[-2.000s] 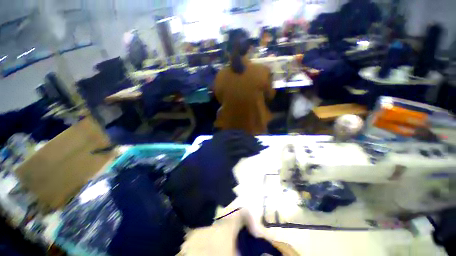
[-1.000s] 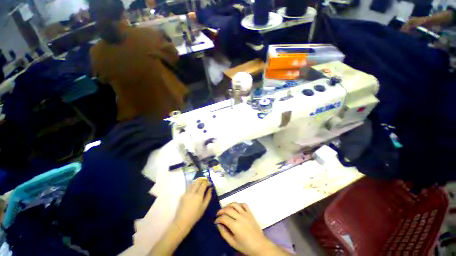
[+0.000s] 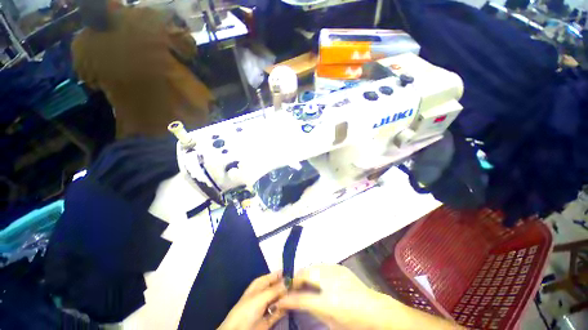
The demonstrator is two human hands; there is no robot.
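Observation:
A dark fabric panel [image 3: 225, 271] lies on the white table, its narrow end at the presser foot [image 3: 237, 198] of the white sewing machine [image 3: 290, 138]. My left hand [image 3: 261, 301] and my right hand [image 3: 316, 293] meet at the table's front edge, both on a narrow dark strip [image 3: 291, 254]. The strip's free end points up toward the machine. Exact finger grips are partly blurred. A bundle of dark cut pieces [image 3: 103, 225] lies left of the machine.
A plastic-wrapped dark item [image 3: 287, 184] lies under the machine arm. A red basket [image 3: 477, 264] stands lower right, a teal basket [image 3: 32, 229] at left. An orange-and-white box [image 3: 345, 55] is behind the machine. Large dark cloth [image 3: 516, 116] lies right. A person in brown [image 3: 138, 67] is behind.
Both hands have moved from the fabric near the needle toward the front edge and come together on the narrow strip. The panel stays at the presser foot. The view has shifted.

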